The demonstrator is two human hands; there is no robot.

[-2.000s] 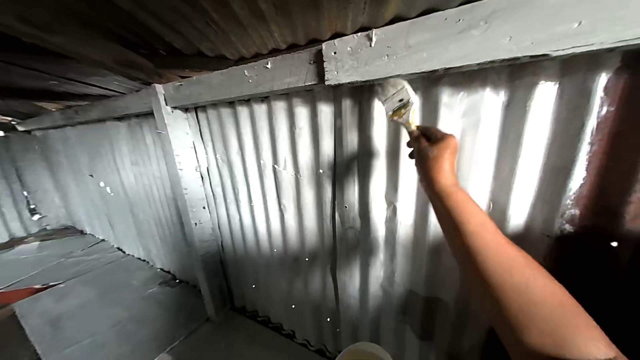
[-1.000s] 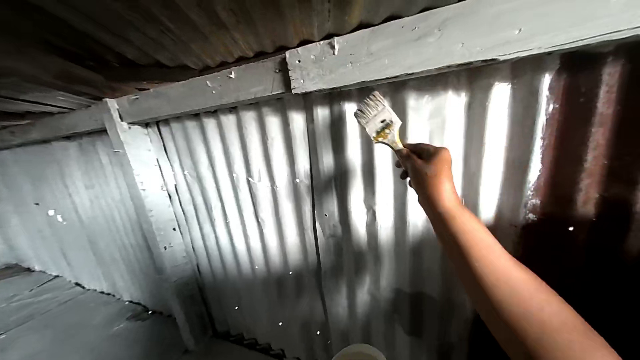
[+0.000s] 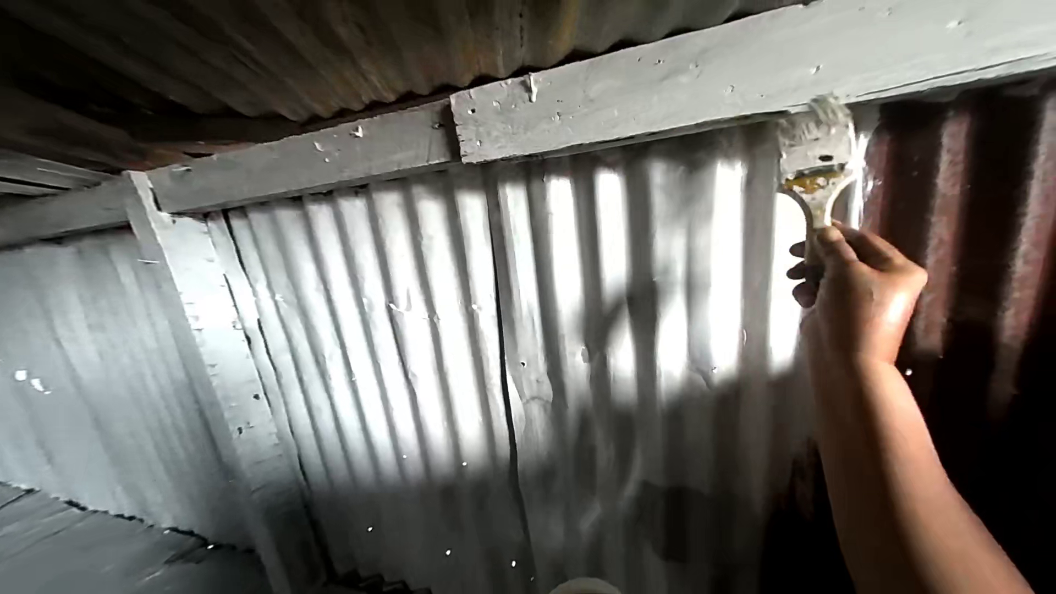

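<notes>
My right hand (image 3: 862,285) grips the handle of a flat paintbrush (image 3: 817,161), bristles up, at the upper right. The bristles are coated in pale paint and meet the top of the corrugated metal wall (image 3: 437,330), just under the painted wooden beam (image 3: 660,91). Left of the brush the wall is painted whitish grey; to its right the bare sheet is dark reddish brown (image 3: 949,231). My left hand is not in view.
The rim of a pale container (image 3: 584,586) shows at the bottom edge. A painted wooden post (image 3: 206,313) stands at the left under the beam. Rusty corrugated roofing (image 3: 330,49) hangs low overhead. Grey boards (image 3: 82,544) lie at the lower left.
My right hand has moved right along the wall with the brush, from the painted part to the edge of the reddish-brown part. The brush now reaches up to the beam.
</notes>
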